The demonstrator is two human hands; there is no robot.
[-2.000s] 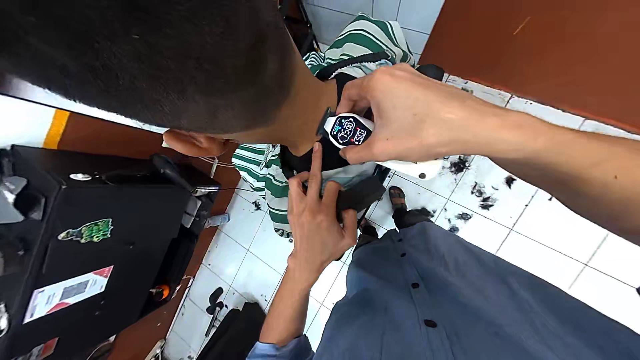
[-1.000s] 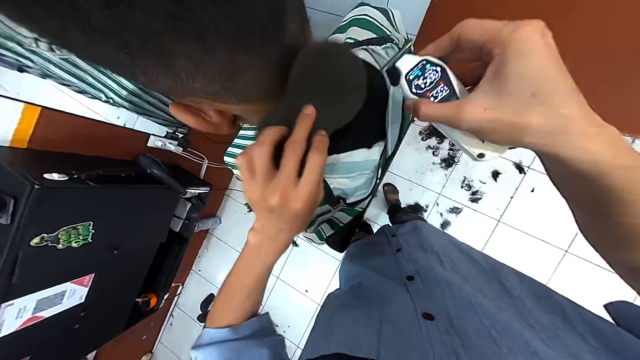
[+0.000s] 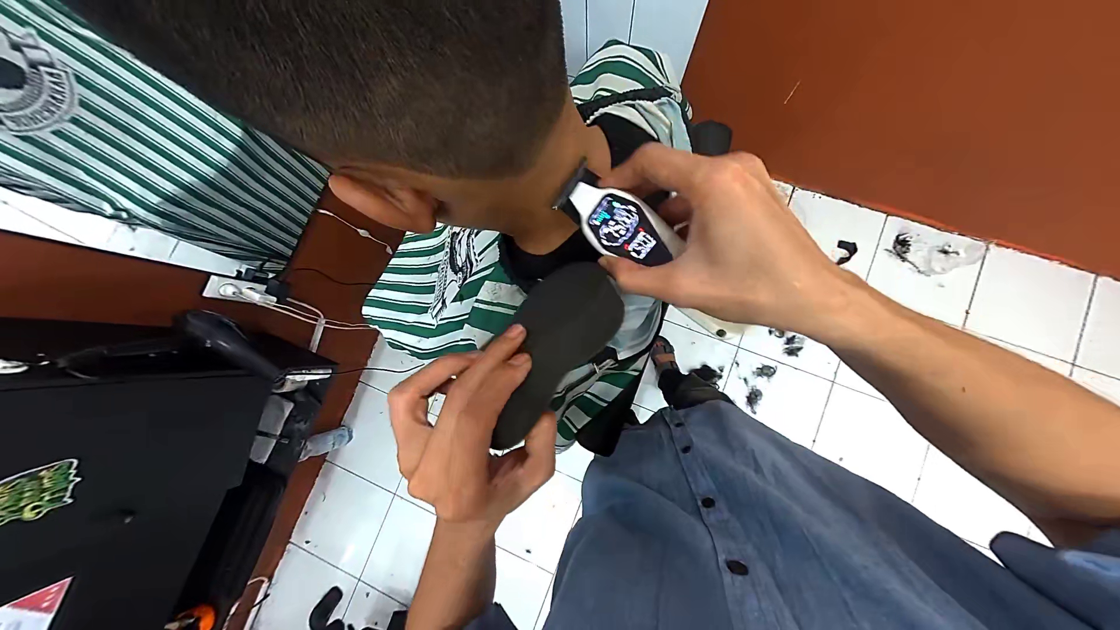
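Observation:
My right hand (image 3: 726,227) grips a white hair clipper (image 3: 621,229) with a lit display. The blade lies at the back of a seated person's neck (image 3: 547,197), below the short dark hair (image 3: 420,79). My left hand (image 3: 472,429) holds a dark oval sponge or brush-like pad (image 3: 564,341), its broad face toward me, just below the clipper. The person wears a green-and-white striped cape (image 3: 429,280), with a dark collar showing at the neck. The far side of the head is hidden.
A black cabinet (image 3: 131,455) with a hair dryer (image 3: 223,346) on top stands at left, near a wall socket with cables (image 3: 241,289). Cut hair (image 3: 757,381) lies on the white tiled floor (image 3: 1024,306). A red-brown wall (image 3: 919,114) rises at upper right.
One second ago the clipper was away from the neck and the pad was against it. Now the clipper is back at the neck, and my left hand has drawn the pad lower.

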